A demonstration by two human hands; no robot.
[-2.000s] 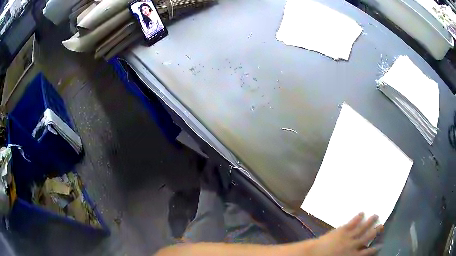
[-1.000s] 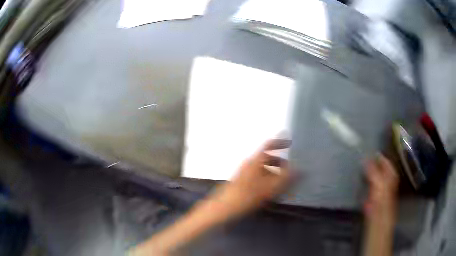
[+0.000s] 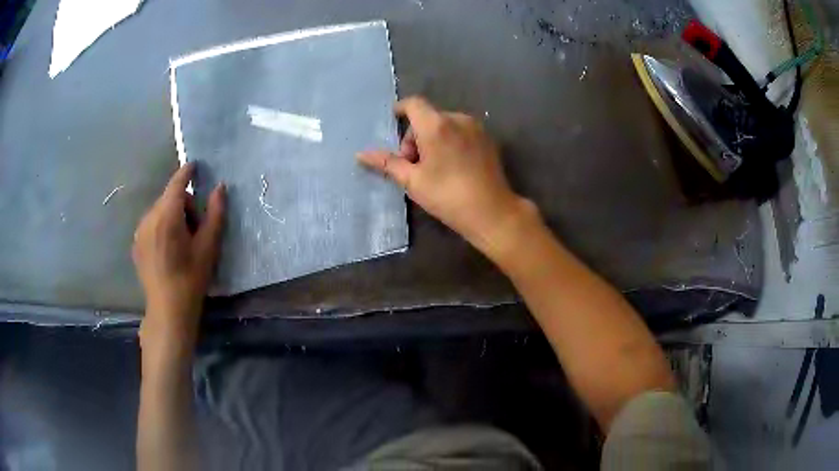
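Note:
The stiff grey pressing template (image 3: 313,202) lies flat on the table in front of me, with a pale tape strip near its upper middle. It covers most of the white fabric panel (image 3: 276,40), which shows as a narrow band along the far and left edges. My left hand (image 3: 179,244) rests at the template's left edge, fingers apart on the border. My right hand (image 3: 455,170) is at its right edge, thumb over the top and fingertips at the side; the fingers partly hide the edge.
The steam iron (image 3: 690,115) rests on a dark pad (image 3: 695,175) at the right. Another white fabric piece (image 3: 87,32) lies at the upper left. Thread scraps (image 3: 112,194) lie on the grey table (image 3: 552,267). The table's near edge runs below my hands.
The template has moved from the panel's right side to on top of it. My view has turned rightward, and my right hand has shifted to the template's right edge.

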